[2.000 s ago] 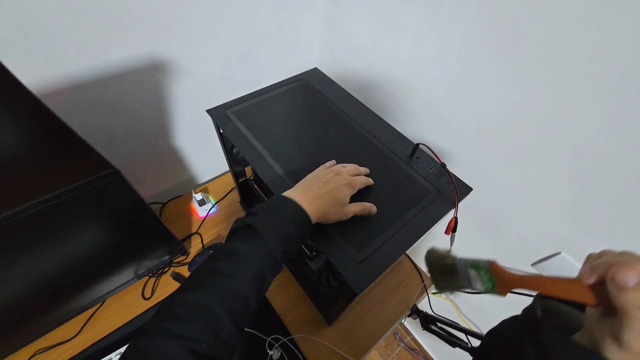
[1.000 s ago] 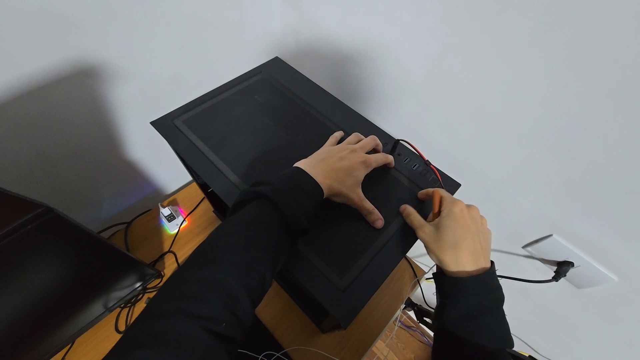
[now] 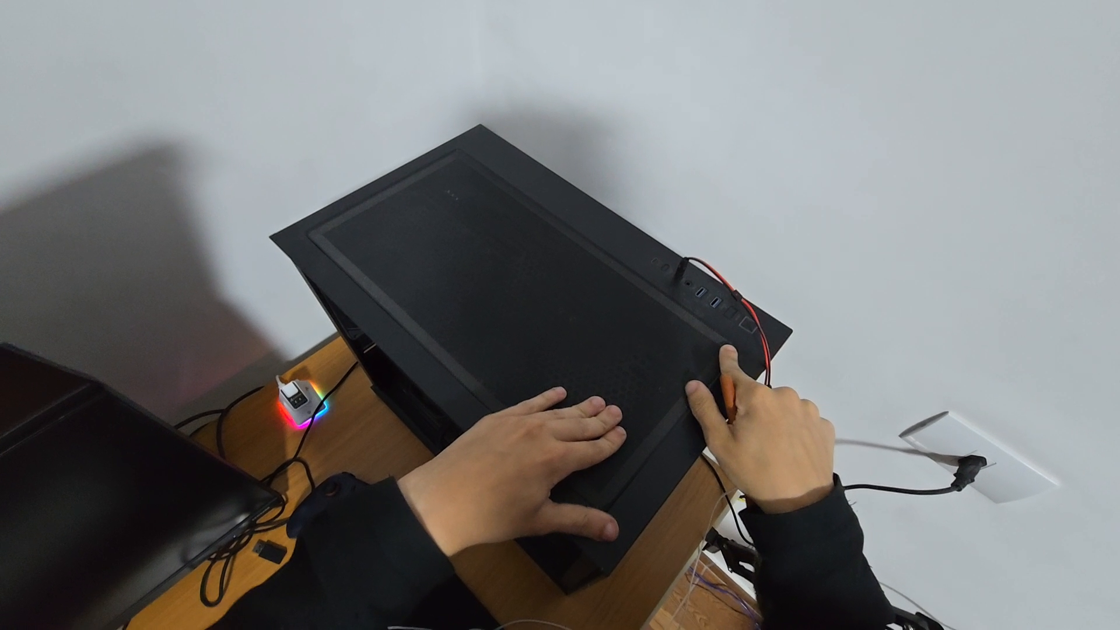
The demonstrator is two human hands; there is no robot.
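A black desktop computer case stands on the wooden desk, its top panel with a mesh dust filter facing me. My left hand rests flat, fingers spread, on the filter's near end. At the right corner of the top, my right hand holds a brush by its orange handle; the bristles are hidden. Its thumb and index finger touch the filter's corner area. Beside them, a red and black cable is plugged in near the USB ports.
A black monitor occupies the left, with tangled black cables beside it. A small lit RGB device sits on the desk. On the right wall, a black plug is in a white wall plate.
My right hand has come in from the right with the brush to the case's top corner. My left hand has shifted toward the near end of the filter.
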